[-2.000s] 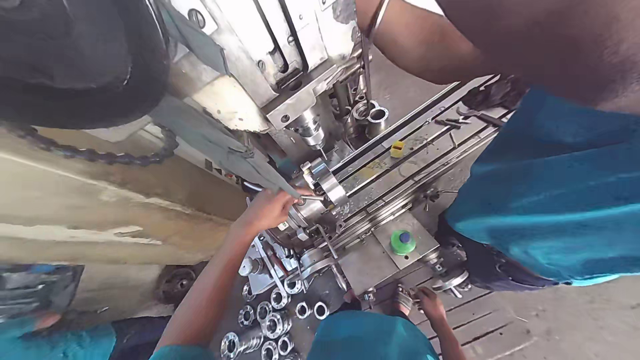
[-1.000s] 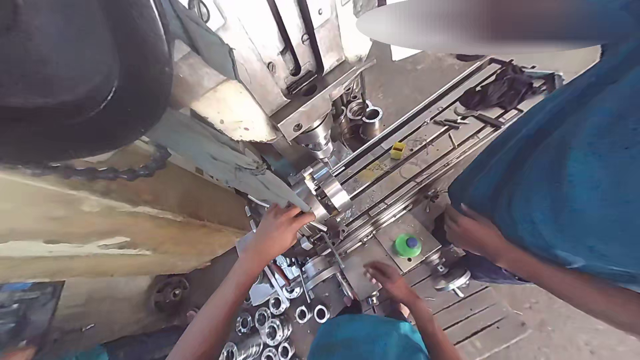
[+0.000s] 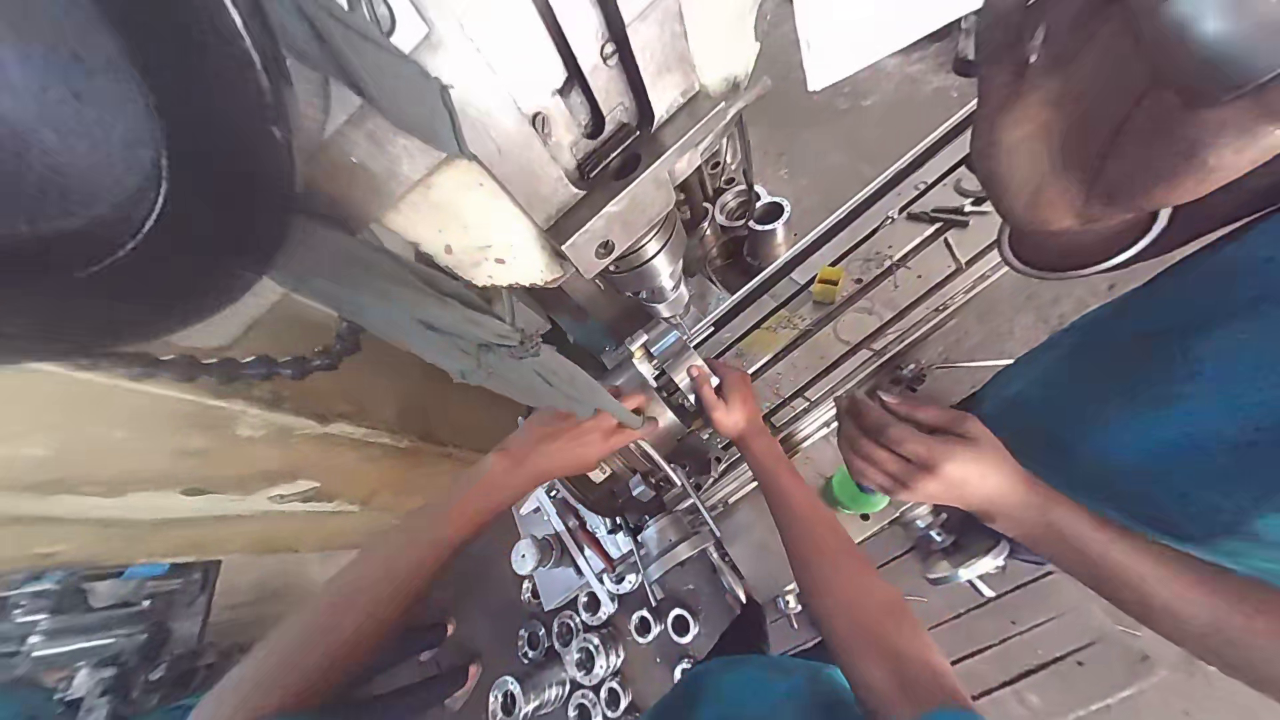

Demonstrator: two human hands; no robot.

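Note:
A metal ring workpiece sits in the chuck of a fixture on the milling machine's table, under the spindle's tool holder. My right hand has its thumb and fingers against the ring's right side. My left hand reaches in from the left, its fingers on the chuck area just below the ring; whether they grip anything I cannot tell. A metal rod slants down from the chuck. To the right, a co-worker's hand hovers over a green container, partly hiding it.
A yellow block and small tools lie on the slotted table. Machined rings cluster below the fixture. A co-worker leans in at the right. A large dark machine part fills the upper left.
My right hand has moved up from beside the green container to the ring. The co-worker's hand now reaches over that container. My left hand remains by the chuck.

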